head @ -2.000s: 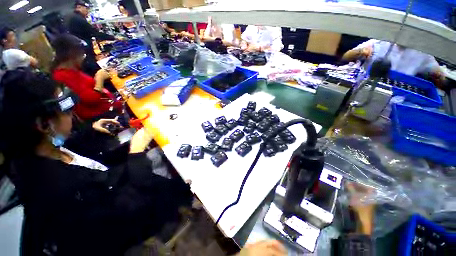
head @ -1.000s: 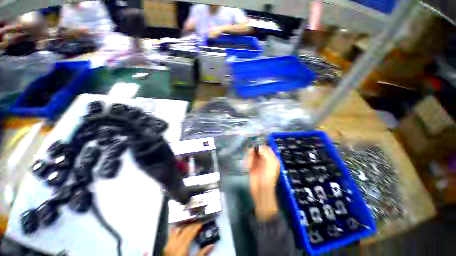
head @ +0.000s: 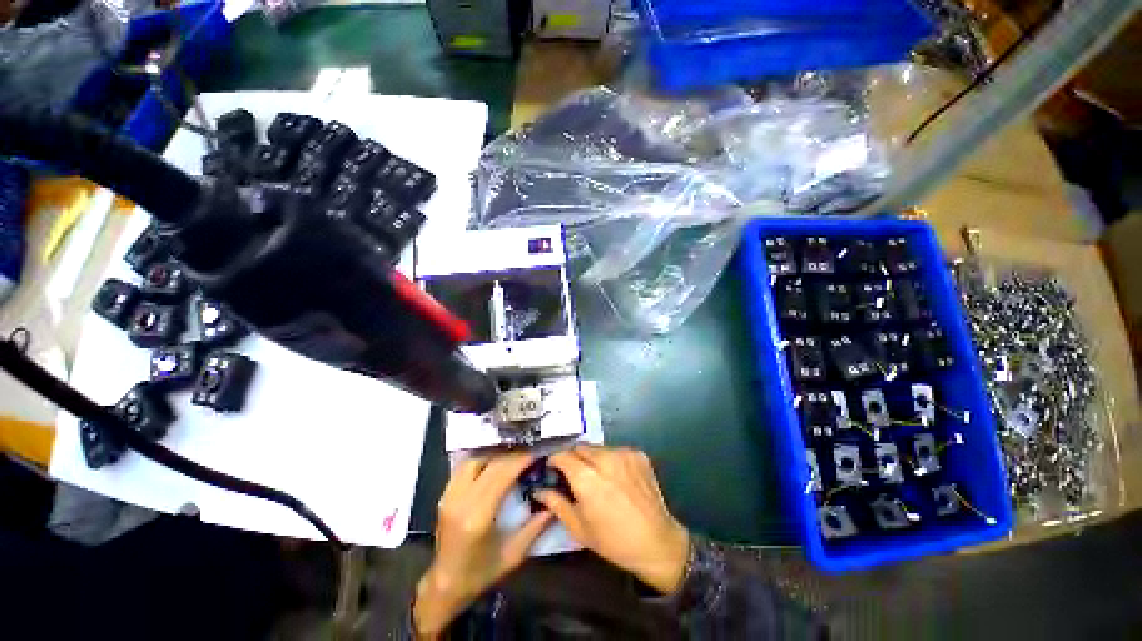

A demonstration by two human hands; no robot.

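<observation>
My left hand and my right hand meet at the bottom centre, both with fingers on one small black housing. The fingers hide much of it. It is over a white pad in front of the white screw feeder. The black electric screwdriver with a red lever hangs tilted over the feeder's left side, its tip near the feeder's front. No hand is on it. The blue tray at the right holds rows of black housings and silver-square modules with thin wires.
Black finished units lie in a loose cluster on the white board at the left. Clear plastic bags lie behind the feeder. Small metal parts are heaped at the far right. A black cord crosses the board.
The view has swung right and down from the neighbouring workers to the bench. My right hand has moved from beside the tray to the black housing by my left hand.
</observation>
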